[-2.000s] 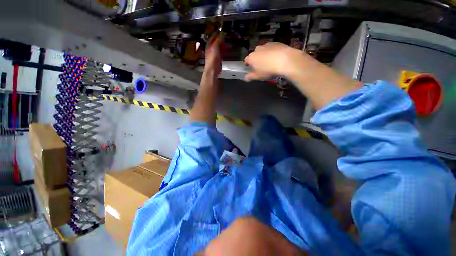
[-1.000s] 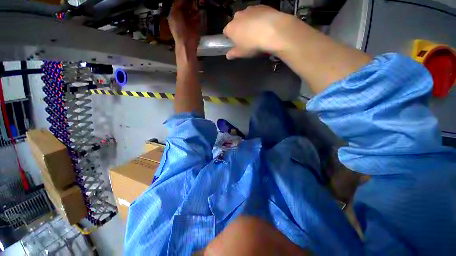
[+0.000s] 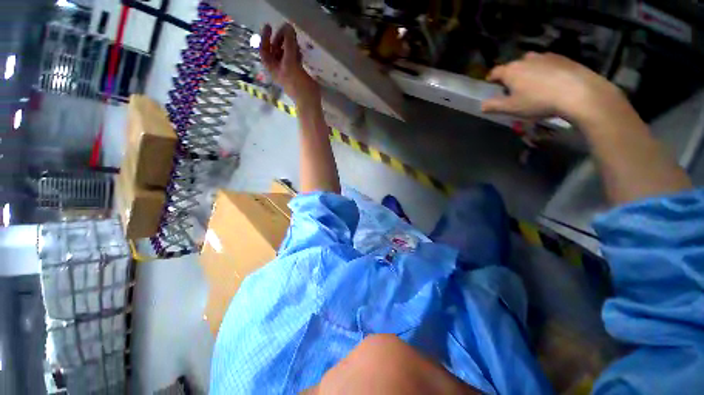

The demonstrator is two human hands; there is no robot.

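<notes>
My left hand is raised at the upper left of centre, beside the pale metal frame of the machine. Its fingers are loosely curled and apart, and no object shows in it. My right hand rests at the pale side rail at the upper right, fingers bent over its edge. The palm side is hidden. Dark mechanisms of the machine lie behind the rail.
A lattice conveyor with purple-blue wheels stands at the left, with brown cartons beside it. A large carton sits on the floor near my left side. Yellow-black tape crosses the floor. Wrapped white stacks stand at far left.
The view has turned left. My left hand has come out of the machine's dark mechanisms to the outer side of its frame. My right hand stays at the rail. The red knob has left the view.
</notes>
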